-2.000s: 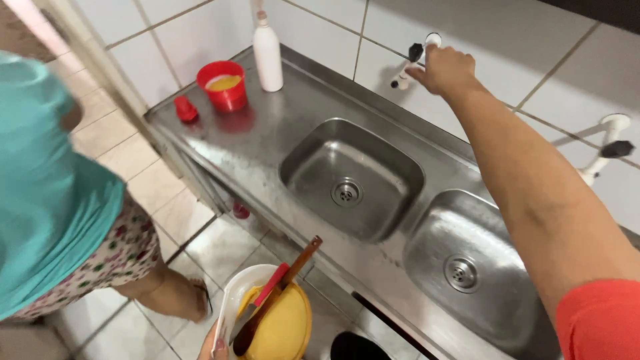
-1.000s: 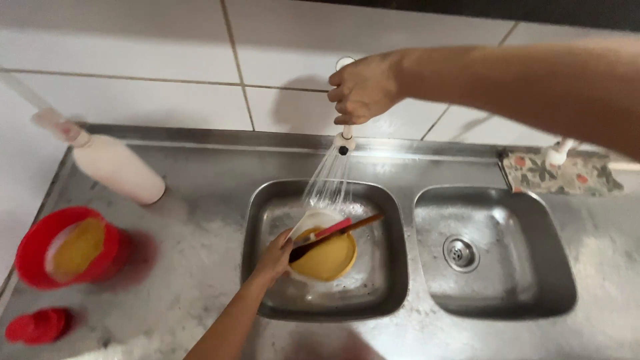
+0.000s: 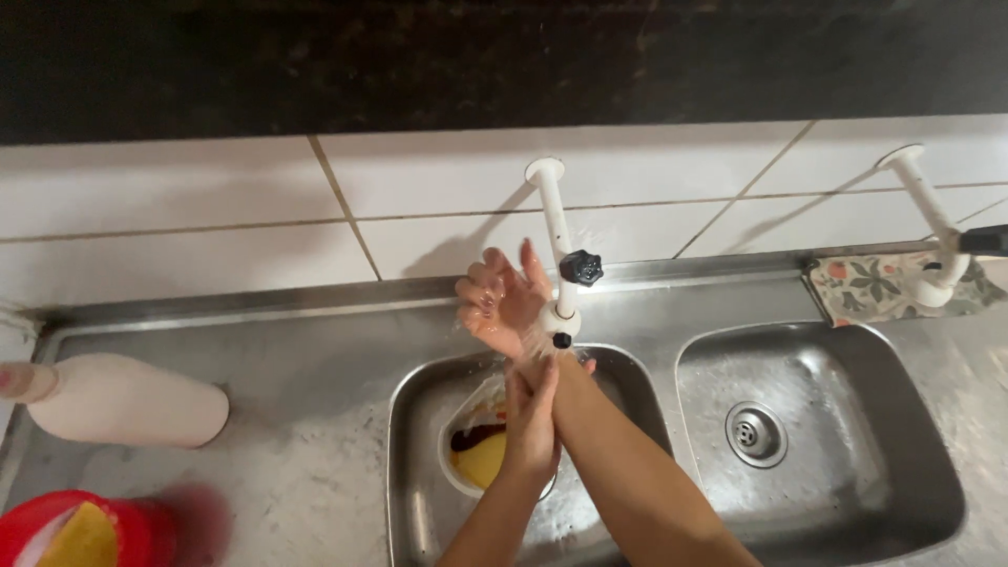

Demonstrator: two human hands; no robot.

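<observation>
Water from a white faucet (image 3: 556, 236) with a black knob (image 3: 583, 268) runs over my right wrist. My right hand (image 3: 504, 303) is wet, palm up with fingers spread and slightly curled, and holds nothing. From below, my left hand (image 3: 534, 417) wraps around the right wrist under the spout. Beneath my hands, a white bowl (image 3: 446, 465) lies in the left steel sink basin (image 3: 409, 504), with something yellow (image 3: 480, 459) and a dark utensil part in it. My left hand and forearm hide part of the bowl.
A white bottle (image 3: 130, 400) and a red container (image 3: 142, 531) with a yellow sponge (image 3: 83, 539) stand at left. The right basin (image 3: 819, 425) is beside mine. A second faucet (image 3: 925, 197) overhangs a patterned cloth (image 3: 854, 287). A dark ledge (image 3: 504, 63) spans the top.
My right hand has left the faucet knob and come under the running water. My left hand has let go of the bowl, now in the basin, and moved to the right wrist.
</observation>
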